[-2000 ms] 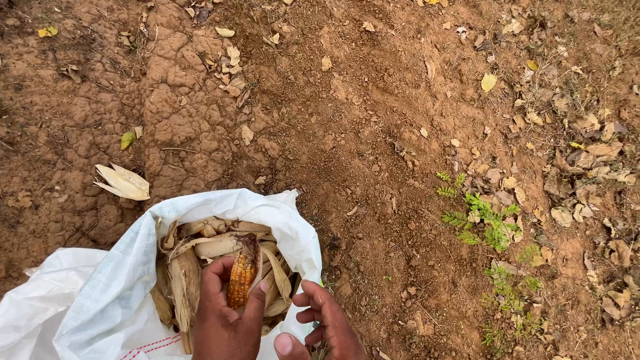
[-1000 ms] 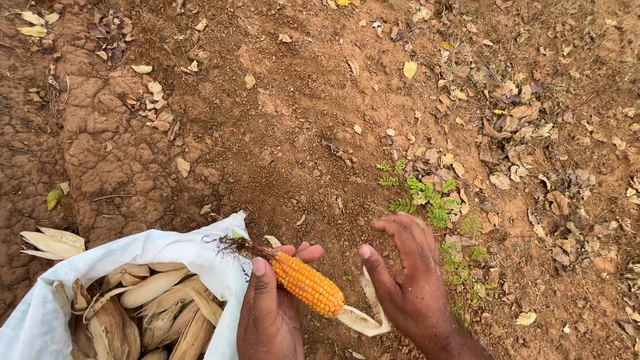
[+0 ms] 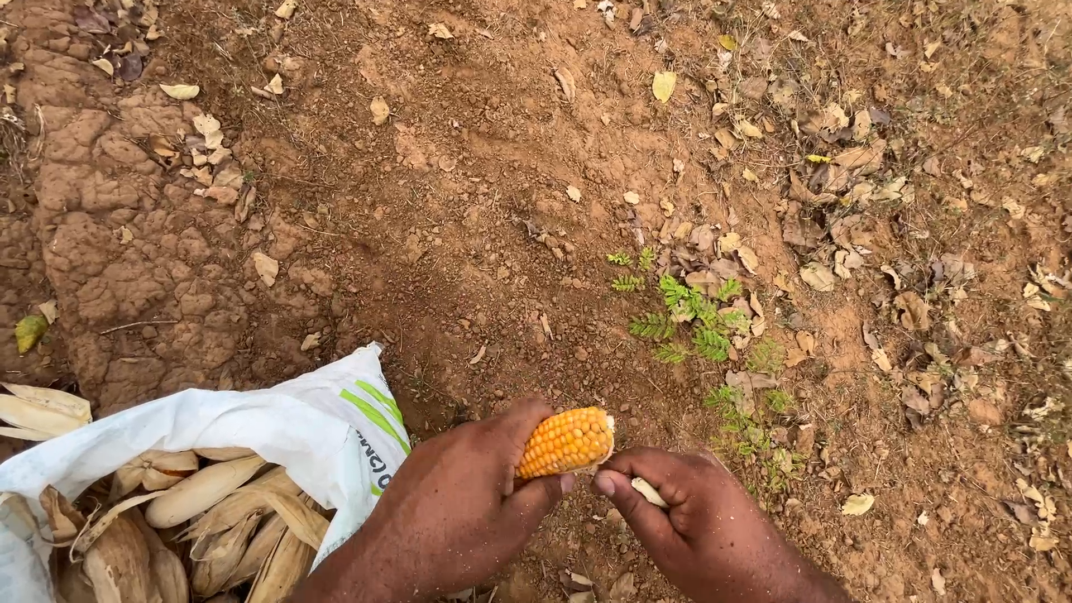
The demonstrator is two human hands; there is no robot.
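Observation:
My left hand is closed around an orange corn cob, whose broken pale end points right. Close by on the right, my right hand has its fingers curled on a small pale piece, perhaps husk or stalk; most of it is hidden in the fist. Left of my left hand stands a white woven sack with green stripes and writing. Its mouth is open, and several corn ears in dry husks lie inside.
Dry husk pieces lie on the reddish soil left of the sack. A small green plant grows beyond my right hand. Dry leaves are scattered over the ground at the right.
The cob, among husks over the sack two seconds ago, is now right of it. My left hand has turned over around it, and my right hand, spread a second ago, is now curled beside the cob's end.

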